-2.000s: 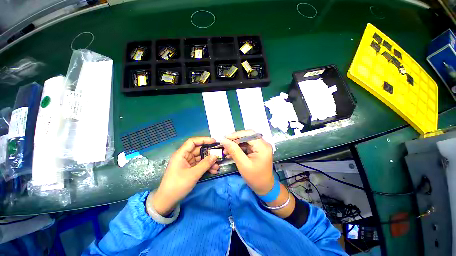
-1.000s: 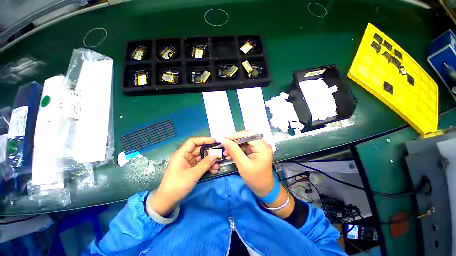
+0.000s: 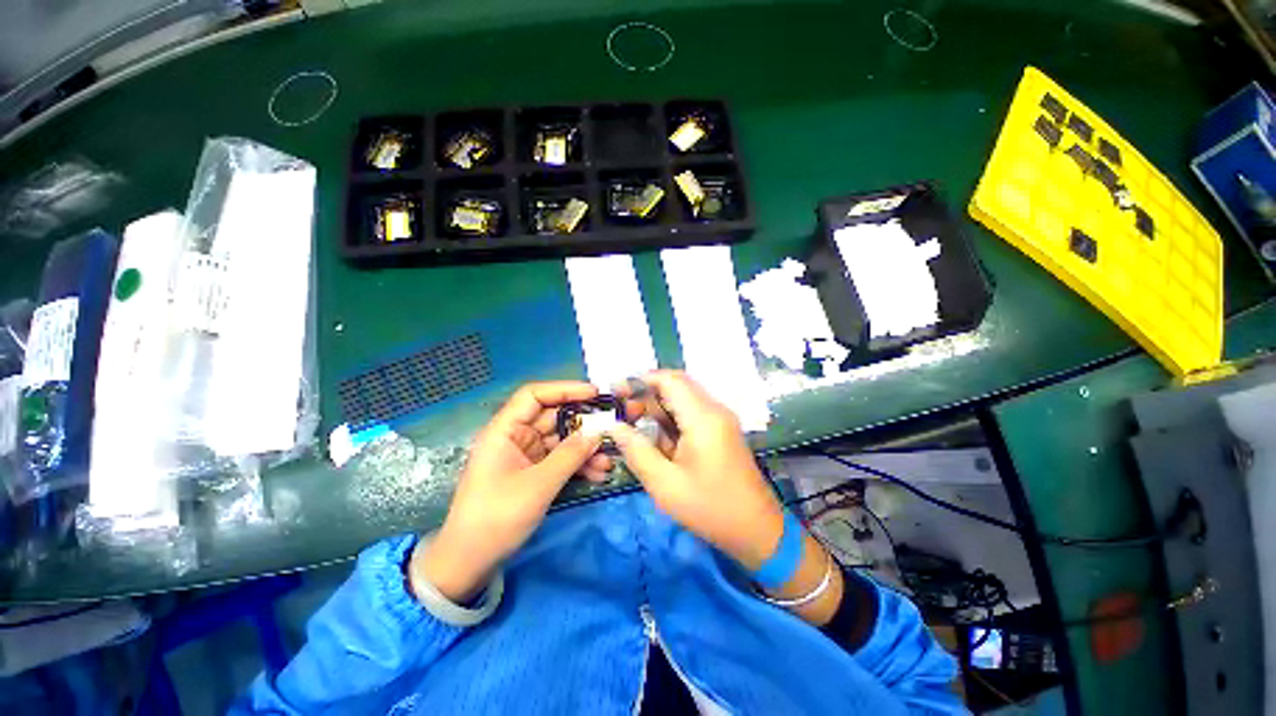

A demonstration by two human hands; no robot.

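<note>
A small black device unit with a pale, gold-edged part sits between my hands, above the bench's front edge. My left hand grips it from the left with thumb and fingers. My right hand has its thumb and forefinger at the unit's right edge, and its fingers hide part of that side. The tweezers do not show clearly now. A black compartment tray behind holds similar units; one back-row pocket is empty.
Two white strips lie beyond my hands. White scraps lie beside a black box holding white pieces. A yellow tray and blue box are right. A dark-gridded blue sheet and bagged white packs are left.
The long tool under my right fingers no longer shows. My right hand has turned, and its fingers now close around the unit's right side. My left hand has stayed nearly still.
</note>
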